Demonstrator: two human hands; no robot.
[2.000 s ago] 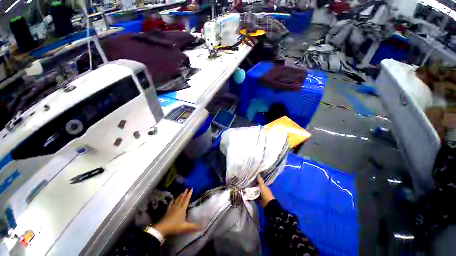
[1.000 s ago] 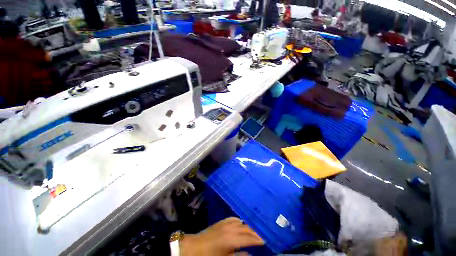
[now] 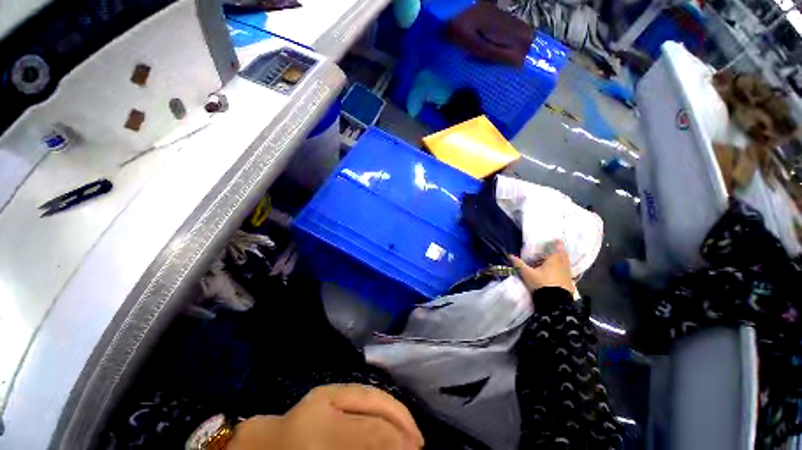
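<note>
A tied bundle of cut pieces (image 3: 475,321) lies at lower centre right, with pale grey-white fabric nearest me. A white part (image 3: 563,220) and a dark part (image 3: 492,224) spread beyond the narrow tie strip (image 3: 497,272). My right hand (image 3: 550,271) holds the bundle at its narrowed middle, beside the strip. My left hand (image 3: 330,422) is at the bottom edge, back of the hand up, with a watch on the wrist. Its fingertips are hidden, and I cannot tell whether it grips anything.
A blue plastic crate (image 3: 387,211) stands beside the bundle, with a yellow card (image 3: 472,147) behind it. The white machine table (image 3: 176,237) runs along the left, with black snips (image 3: 76,198) on it. Another person's patterned sleeve (image 3: 703,294) is at right, near white bins.
The bundle, first upright in front of me, is now tipped to the right, beside the crate. My right hand shows clearly on it again. The view has turned down and the left hand is lower.
</note>
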